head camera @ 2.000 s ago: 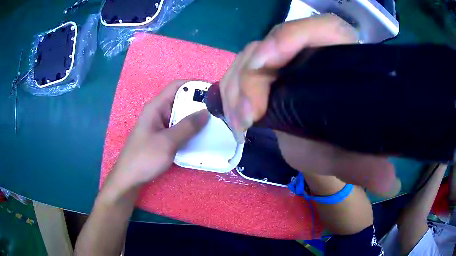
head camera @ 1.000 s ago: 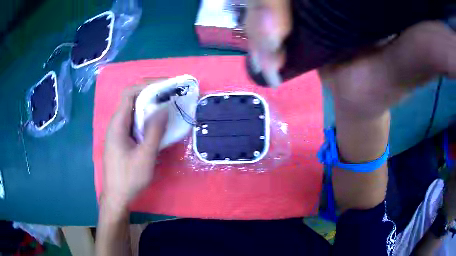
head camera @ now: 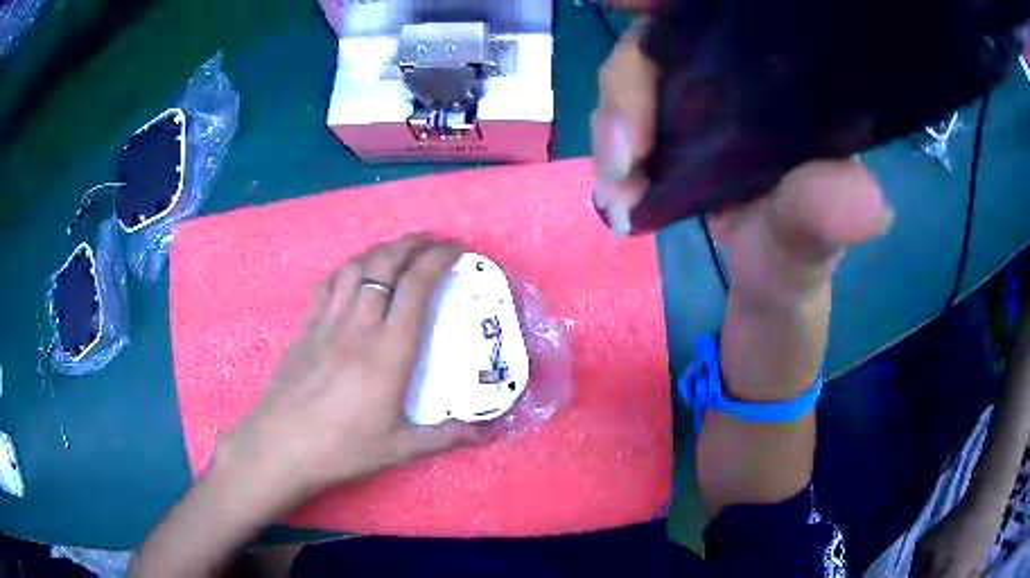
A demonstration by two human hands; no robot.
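My left hand [head camera: 345,367] grips the white cover [head camera: 469,339] on the red foam mat [head camera: 271,282]. The cover's outer face is up, with small cut-outs near its right edge. The black-backed half is not visible; the cover and hand lie where it was. Clear plastic film [head camera: 550,356] shows at the cover's right. My right hand [head camera: 723,169] holds the large dark power screwdriver [head camera: 813,90] up at the top right, away from the cover. Its bit cannot be made out.
The screw feeder [head camera: 441,113] stands behind the mat. Two black-backed halves [head camera: 151,172] in plastic wrap lie on the green bench [head camera: 68,474] at the left. A dark cable [head camera: 969,215] runs down the right. Another person's arm [head camera: 977,474] shows at the lower right.
The cover has turned over from inside up and moved right, onto where the black-backed half lay. The screwdriver has lifted away from the cover. The view has shifted, showing more of the feeder.
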